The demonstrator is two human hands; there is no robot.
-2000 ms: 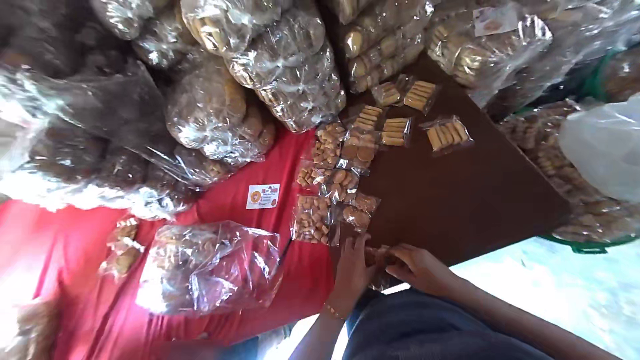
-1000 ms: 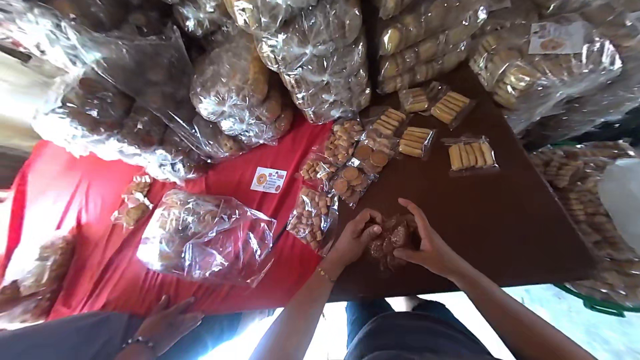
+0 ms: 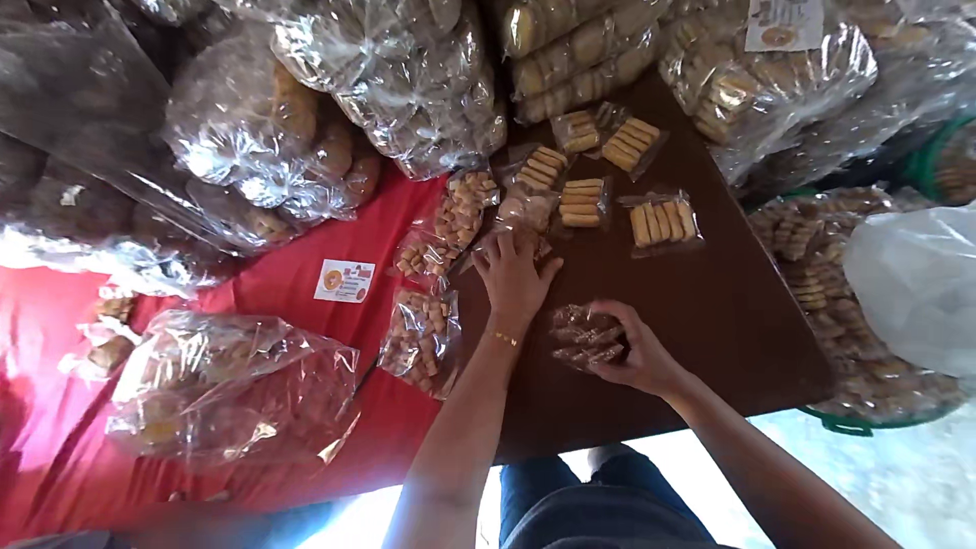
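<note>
My left hand (image 3: 516, 276) reaches forward over a clear packet of round biscuits (image 3: 526, 210), its fingers resting on the near packet; whether they grip it is hidden. My right hand (image 3: 637, 351) holds the right side of a clear packet of dark brown biscuits (image 3: 585, 335) on the brown table (image 3: 732, 335). Left of my left hand lie packets of small cube-shaped biscuits (image 3: 419, 335). Beyond my hands are packets of finger-shaped biscuits (image 3: 583, 203), with another such packet (image 3: 663, 221) farther right.
Large clear bags of baked goods (image 3: 412, 84) line the back. On the red cloth (image 3: 305, 320) lie a printed card (image 3: 344, 280) and a crumpled clear bag (image 3: 229, 381). A green-rimmed basket (image 3: 846, 423) of packets stands at right. Another person's blurred hand (image 3: 183, 522) is at lower left.
My left hand has moved forward, off the dark biscuit packet, to the round biscuit packets. My right hand still holds the dark packet. The other person's hand has moved lower.
</note>
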